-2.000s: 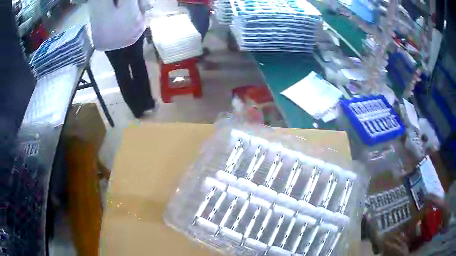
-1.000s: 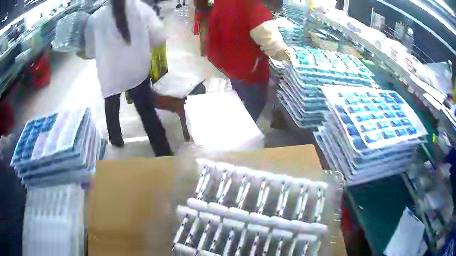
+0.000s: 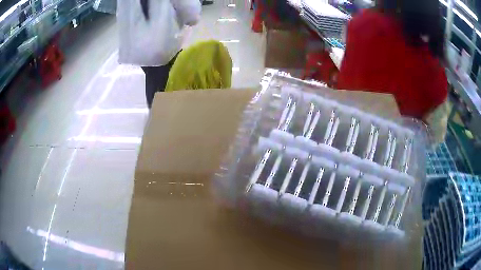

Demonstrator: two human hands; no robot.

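Note:
A large tan carton (image 3: 179, 221) fills the lower middle of the head view, with a shiny strip of tape across its top. A clear blister tray (image 3: 237, 158) lies tilted on the carton's right half. It holds two rows of white-and-silver parts (image 3: 337, 153), slim silvery stems with white bar-like ends. The tray is somewhat blurred. Neither of my hands is visible; the carton's front and lower sides run out of the picture.
A person in white (image 3: 153, 37) is ahead, beside a yellow-green rounded thing (image 3: 203, 66). A person in red (image 3: 390, 63) is close on the right. Stacked blue-and-white trays (image 3: 464, 211) stand at lower right. Glossy floor (image 3: 84, 158) stretches along the left.
The carton has moved forward along the aisle. The stacks on the left and the white stack ahead have left view; the person in red now appears farther right. The tray sits further right and higher in view.

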